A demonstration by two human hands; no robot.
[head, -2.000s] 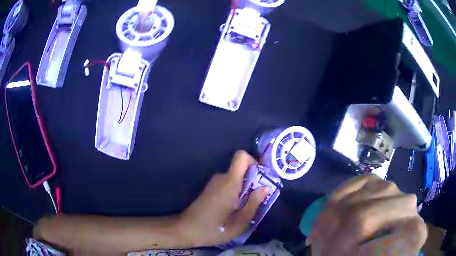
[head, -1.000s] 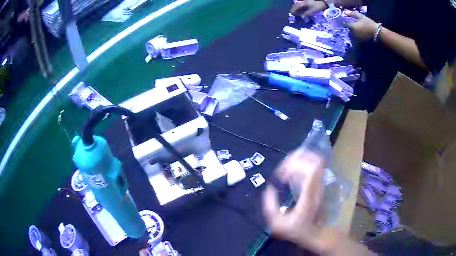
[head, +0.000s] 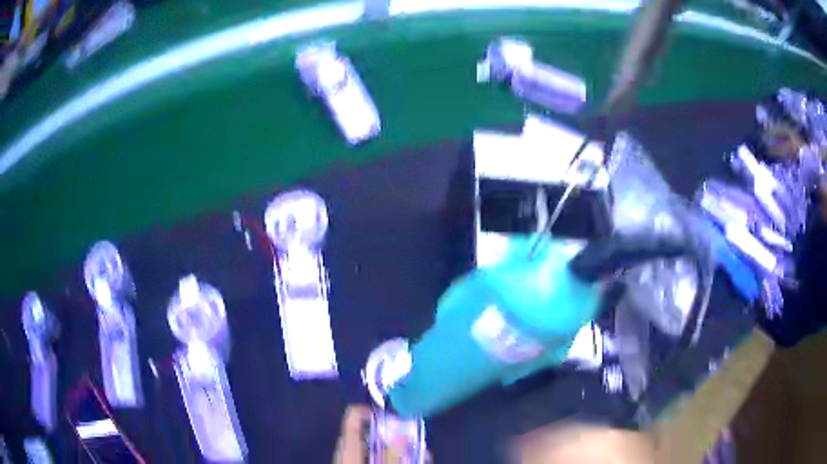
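A teal electric screwdriver (head: 494,331) slants across the middle, its cord end at upper right and its lower end over a pale lilac fan unit. That fan's round head (head: 389,367) shows beside the tool; its handle is cut off below. My left hand (head: 354,439) is at the bottom edge, mostly out of the picture, with fingers around this handle. My right hand (head: 585,446) is a blurred shape at the bottom edge, below the screwdriver. Its fingers and anything in them cannot be made out. The driver tip is hidden or blurred.
Several fan units (head: 304,308) lie on the black mat at left, near a red-edged phone (head: 102,430). Two more lie on the green belt (head: 209,154). Behind the screwdriver stands the white screw feeder (head: 508,154), beside clear plastic (head: 657,236). Lilac parts and a cardboard box (head: 753,390) are at right.
The view has swung left and is blurred. The screwdriver now appears larger and more slanted. My right hand has moved from the clear bag by the box to the bottom edge. My left hand's fingers now show.
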